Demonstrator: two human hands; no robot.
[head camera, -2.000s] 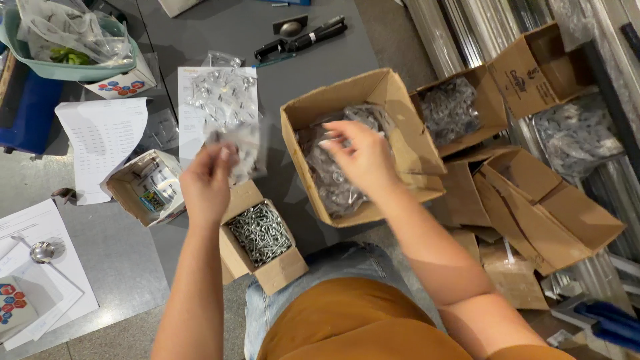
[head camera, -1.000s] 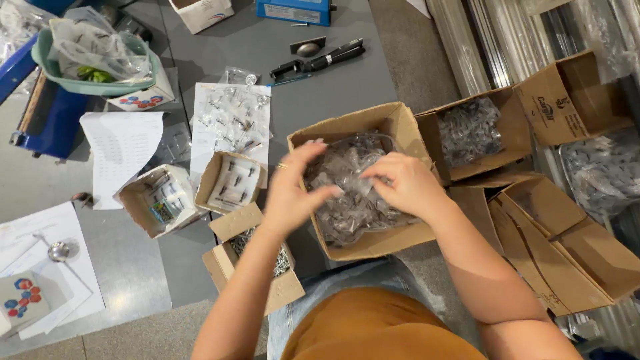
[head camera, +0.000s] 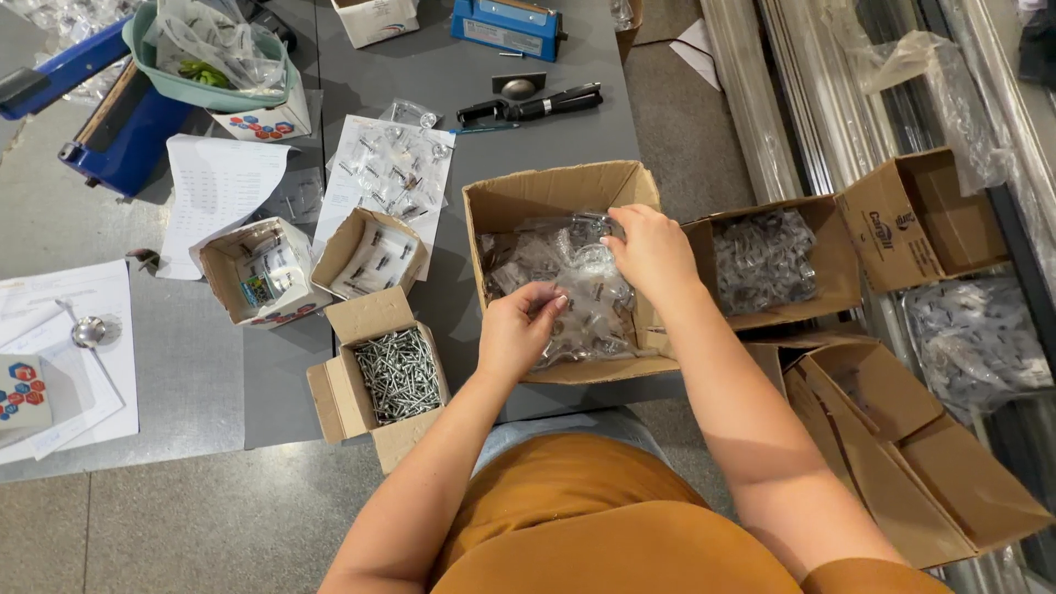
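Observation:
Both hands are over an open cardboard box (head camera: 561, 191) filled with small clear plastic bags of parts (head camera: 590, 305). My left hand (head camera: 521, 323) is at the box's near left, thumb and fingertips pinched together at the edge of a clear bag. At the right inside of the box, my right hand (head camera: 652, 252) pinches the top of a clear bag. What the bags contain is hard to make out. Left of the box, a small carton of metal screws (head camera: 398, 375) stands with its flaps spread. More bagged parts (head camera: 396, 165) lie on a printed sheet behind.
Two small white cartons (head camera: 262, 272) (head camera: 371, 256) stand on the table's left. A teal basin (head camera: 214, 95), blue bag sealers (head camera: 140, 132) and a black pen-like tool (head camera: 549, 105) lie farther off. Cardboard boxes (head camera: 763, 256) (head camera: 916, 445) and wrapped metal profiles (head camera: 747, 99) are at the right.
From two seconds ago, my left hand has moved from above the bags on the sheet to the large box. A small white carton now stands in front of that sheet.

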